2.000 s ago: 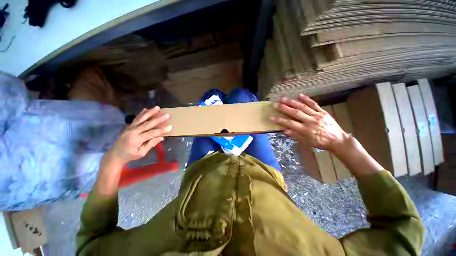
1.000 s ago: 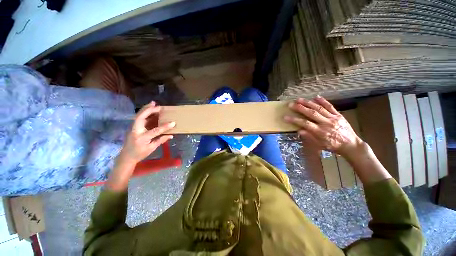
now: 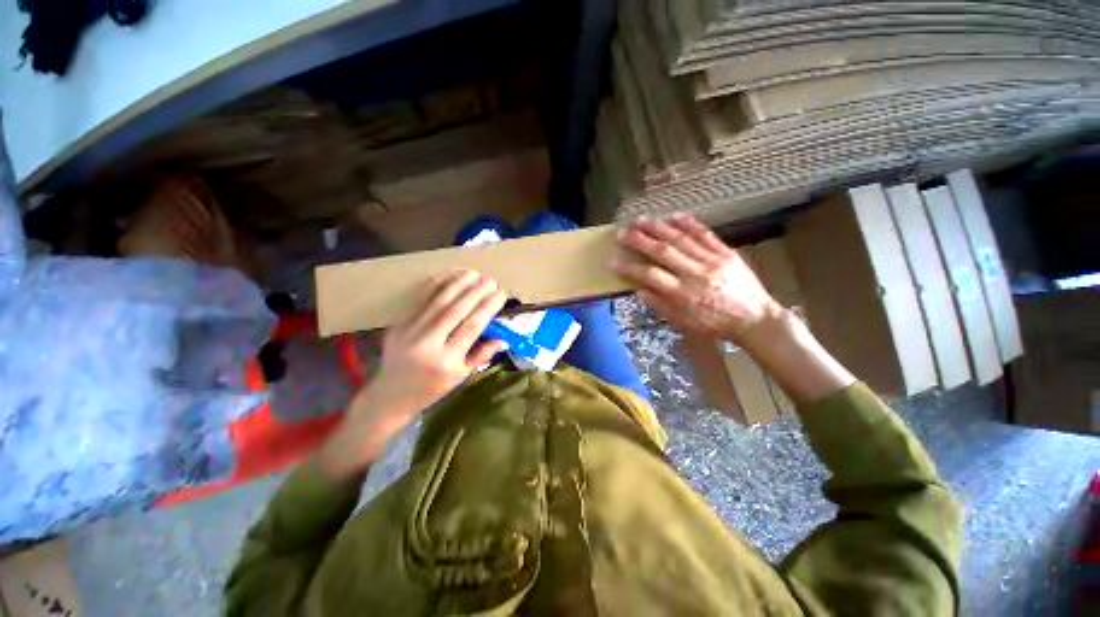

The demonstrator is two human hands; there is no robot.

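Note:
A long narrow brown inner carton [image 3: 384,289] is held level over my lap, its lid shut and a small dark notch at its near edge. My left hand [image 3: 449,331] grips it near the middle, fingers on top. My right hand [image 3: 694,275] holds its right end, fingers over the top. Blue-and-white retail boxes [image 3: 549,335] lie on my lap, partly hidden under the carton.
A white table [image 3: 181,72] with black cables [image 3: 51,36] is at upper left. Stacked cardboard sheets [image 3: 844,90] stand at upper right. Closed inner cartons [image 3: 899,289] line the floor at right. A red stool [image 3: 284,434] and a person's patterned clothing [image 3: 109,386] are at left.
My left hand has moved from the carton's left end to near its middle. The carton now tilts slightly, right end further from me. The view has shifted.

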